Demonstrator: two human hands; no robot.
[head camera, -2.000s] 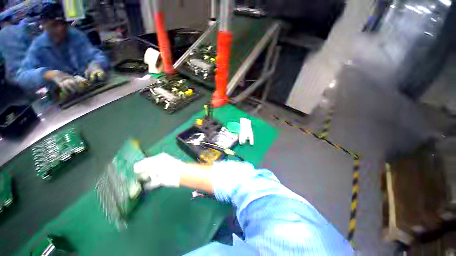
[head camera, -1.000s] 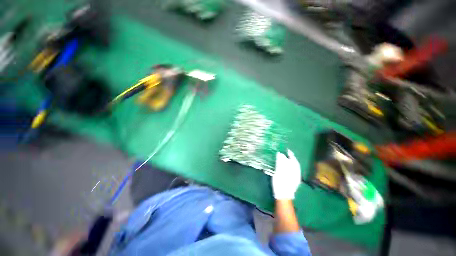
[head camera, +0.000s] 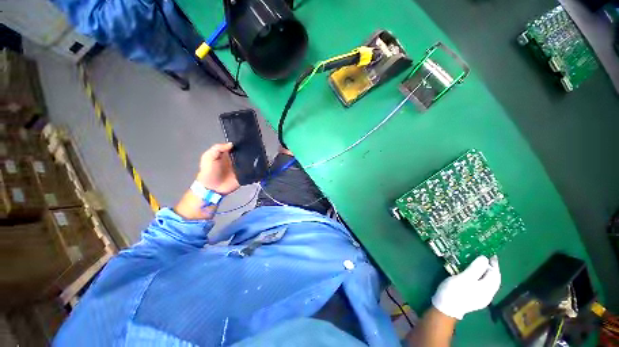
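Note:
A green circuit board (head camera: 468, 207) lies on the green mat with rows of silvery joints facing up. My right hand (head camera: 470, 288), in a white glove, holds the board's near right edge between its fingers; the fingertips partly overlap the edge. My bare left hand (head camera: 218, 169) holds a black smartphone (head camera: 245, 146) upright at the left, off the bench's front edge. The phone's screen is dark. A light blue band (head camera: 205, 193) is around my left wrist.
A solder reel stand (head camera: 436, 76) has a thin wire running toward me. A soldering iron (head camera: 343, 61) rests in its stand near a yellow sponge (head camera: 353, 83). A black round-mouthed unit (head camera: 271, 37) stands behind. Another board (head camera: 560, 47) lies on the conveyor. A black stand (head camera: 553, 291) is at lower right.
The board, earlier held raised, now lies on the mat. My bare left hand has come into view with the phone. The view has swung left and steadied.

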